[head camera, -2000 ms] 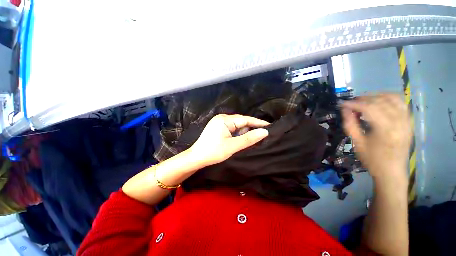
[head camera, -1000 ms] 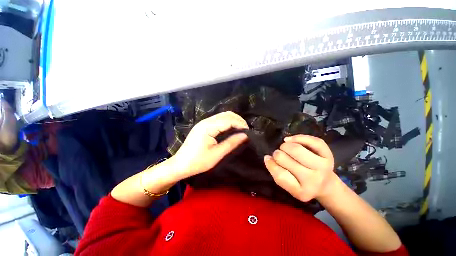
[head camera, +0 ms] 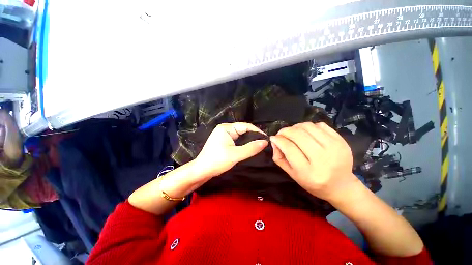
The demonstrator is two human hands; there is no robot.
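Dark brown-black cloth (head camera: 243,173) lies bunched over my lap below the table edge. Plaid cloth (head camera: 209,111) with thin pale lines is bunched behind it. My left hand (head camera: 227,150) pinches a bit of the dark cloth between thumb and fingertips. My right hand (head camera: 313,158) has its fingers curled, with its thumb and fingertips meeting the left fingertips at the same spot on the cloth. Whether a thread or small tool is between the right fingers cannot be told.
A white table (head camera: 155,46) with a ruler strip (head camera: 383,26) spans the top. Navy garments (head camera: 119,160) are heaped at left beside a blue bar (head camera: 158,120). Dark offcuts (head camera: 393,116) lie at right near striped tape (head camera: 443,129). Another person's arm (head camera: 9,137) shows at far left.
My right hand came in from the far right to the cloth, then moved up and left until its fingertips met my left hand's. My left hand still pinches the cloth.
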